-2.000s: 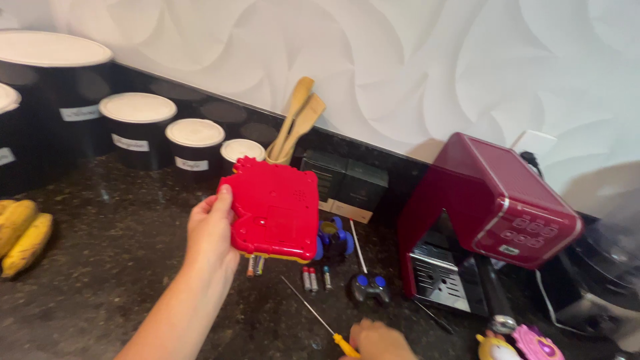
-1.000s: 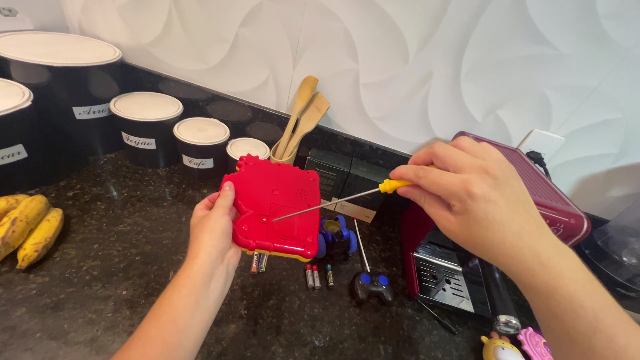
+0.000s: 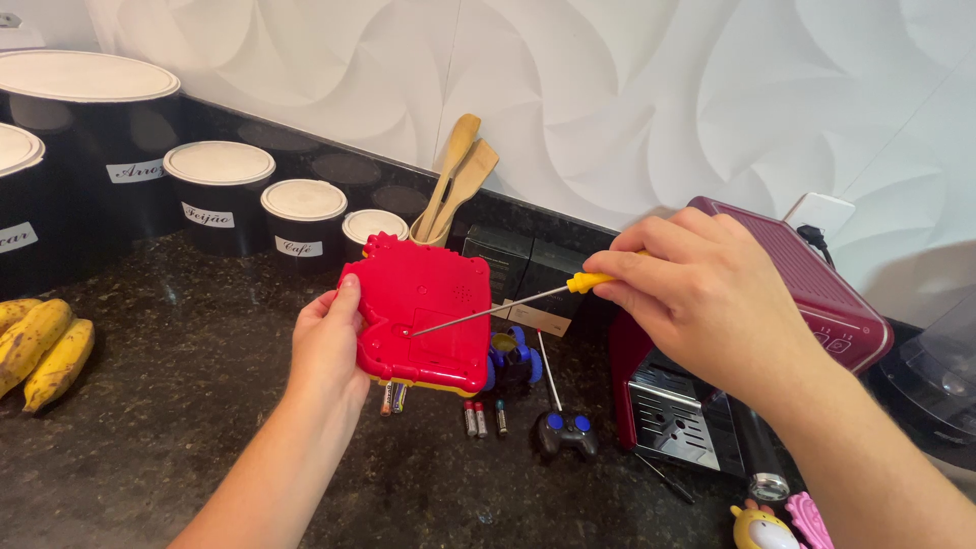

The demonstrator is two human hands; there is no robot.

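Note:
My left hand (image 3: 332, 343) holds a red plastic toy (image 3: 442, 293) by its left edge, its back with a speaker grille and a screwed battery cover facing me. Between the fingers of my right hand (image 3: 679, 282) is a screwdriver (image 3: 587, 282) with a yellow handle. The tip of its long shaft is at or just beside the screw on the cover; contact cannot be told. Behind and below the toy are a blue toy car (image 3: 515, 357), several AA-type batteries (image 3: 474, 419) and a black remote control (image 3: 566, 433) with blue knobs and a white antenna.
Black canisters (image 3: 221, 221) with white lids line the left back, near bananas (image 3: 57, 354). Wooden spatulas (image 3: 461, 175) stand in a holder before dark boxes (image 3: 526, 267). At right are a red espresso machine (image 3: 801, 267), a dark screwdriver (image 3: 671, 482) and a yellow toy (image 3: 762, 528).
My right hand has risen from the counter with the yellow-handled screwdriver and brought its tip to the toy's back. My left hand still holds the toy in much the same place.

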